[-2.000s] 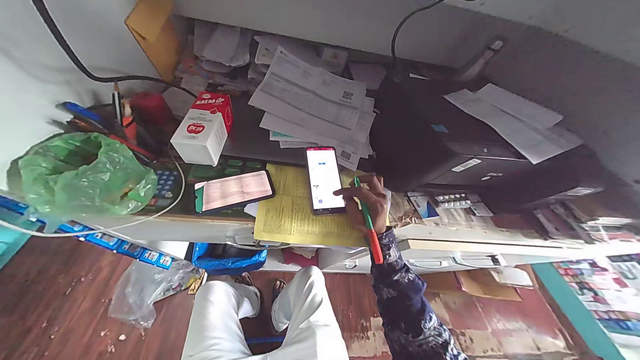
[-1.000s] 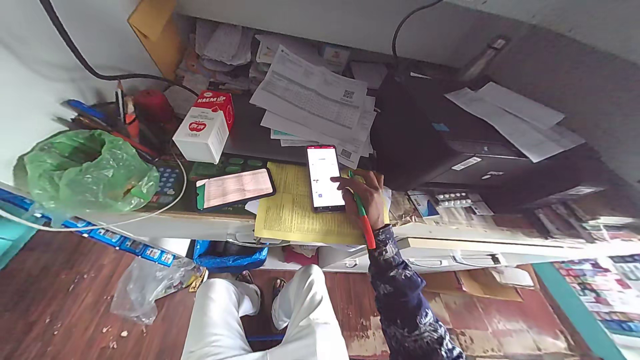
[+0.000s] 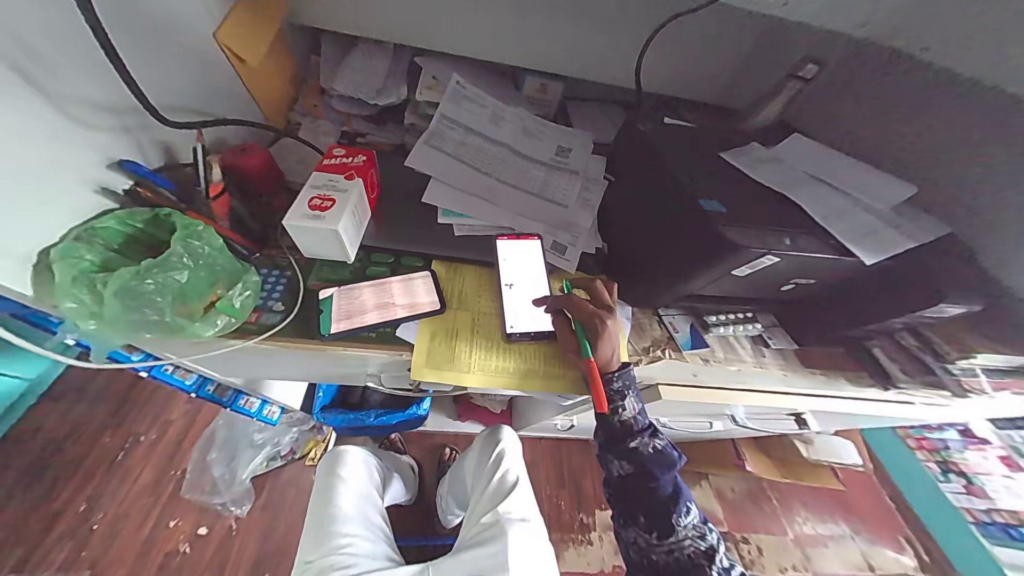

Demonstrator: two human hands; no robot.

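Observation:
My right hand [image 3: 592, 324] holds a green and orange pen [image 3: 588, 352] among its fingers, and a fingertip rests at the right edge of a lit smartphone [image 3: 522, 280]. That phone lies upright in view on a yellow printed sheet [image 3: 464, 348]. A second smartphone [image 3: 381, 302], its screen also lit, lies sideways to the left. Behind it stands a white and red medicine carton [image 3: 332, 208]. Loose printed papers [image 3: 512, 152] are piled beyond the first phone. My left hand is out of view.
A green plastic bag [image 3: 152, 276] lines a container at left, beside pens and a white cable [image 3: 300, 292]. At right sits a black printer [image 3: 720, 216] with papers on top and a blister pack [image 3: 732, 322] before it. Drawers [image 3: 696, 412] run below the desk edge.
My right hand has stayed by the phone, its fingertip shifting from over the screen to lower near its right edge. The phone's screen content has changed and now looks mostly white.

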